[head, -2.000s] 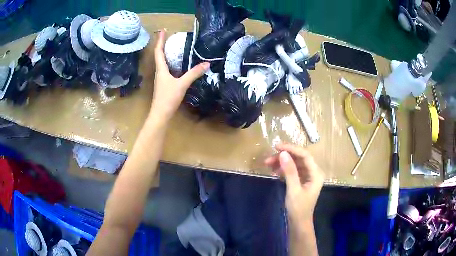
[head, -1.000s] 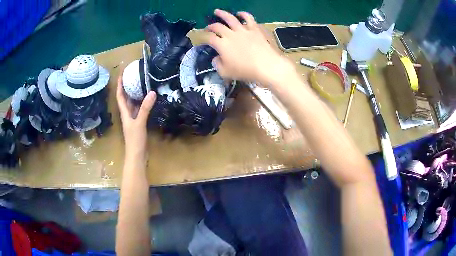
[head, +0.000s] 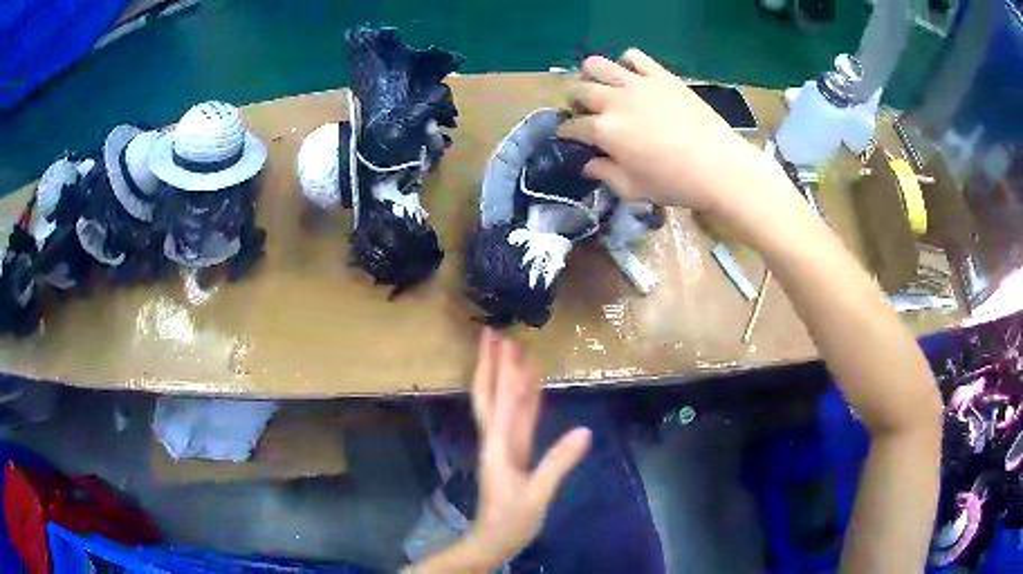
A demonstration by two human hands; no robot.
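A black-and-white figure [head: 550, 213] with spiky black hair and a grey-white hat brim lies on the bench in front of me. My right hand [head: 639, 129] is on its far right end, fingers curled round its dark part. My left hand [head: 516, 432] is off the figure, near the bench's front edge just below the hair, fingers apart and empty. A second figure [head: 398, 157] with a round white hat crown lies to the left, untouched. A white stick [head: 634, 269] lies by the first figure's right side, partly hidden.
More figures with straw hats [head: 210, 151] stand at the left. A phone [head: 727, 107], a white pump bottle [head: 828, 118], a small white block [head: 735, 272], a thin yellowish stick [head: 757, 308] and a cardboard tray with yellow tape [head: 906, 193] are at the right.
My left hand has let go of the hatted figure and moved right and toward me. The two figures now lie apart; the right one has moved right with my right hand.
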